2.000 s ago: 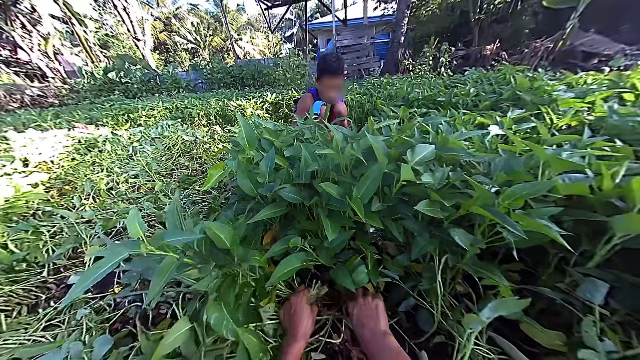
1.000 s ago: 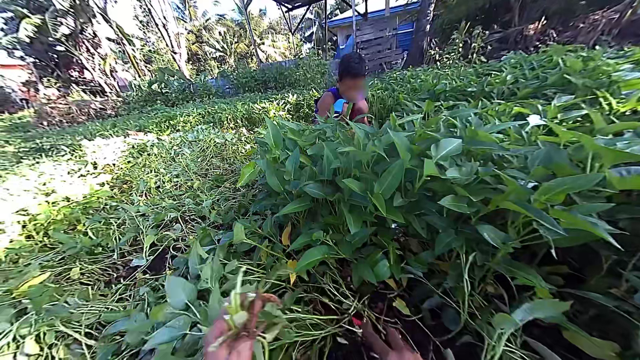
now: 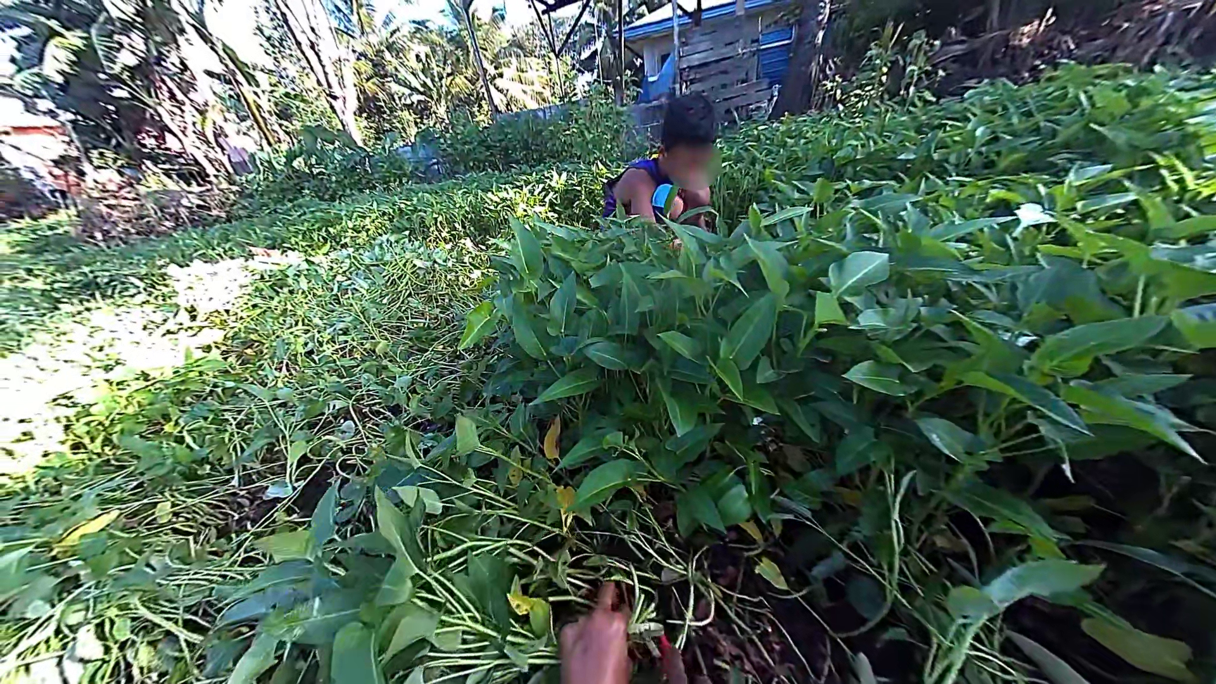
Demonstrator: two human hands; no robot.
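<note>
My left hand (image 3: pixel 597 648) is at the bottom middle, among pale cut stems (image 3: pixel 646 629) and trailing vines; whether its fingers grip any of them is unclear. Just right of it, only a small part of my right hand (image 3: pixel 673 662) shows at the lower edge, beside a small red thing (image 3: pixel 664 646) that I cannot identify. Beyond both hands rises a dense clump of leafy green plants (image 3: pixel 684 351) with pointed leaves. Loose leafy stems (image 3: pixel 351 608) lie to the left of my left hand.
A person (image 3: pixel 655 176) crouches behind the clump. Low, tangled vines (image 3: pixel 313 408) spread across the left side, and taller foliage (image 3: pixel 1045 313) covers the right. Trees (image 3: pixel 313 66) and a building with blue trim (image 3: pixel 703 57) stand farther back.
A second ago my left hand held a bunch of stems farther left; it has since moved right, close to my right hand. The tall stems standing left of the clump earlier no longer stand there.
</note>
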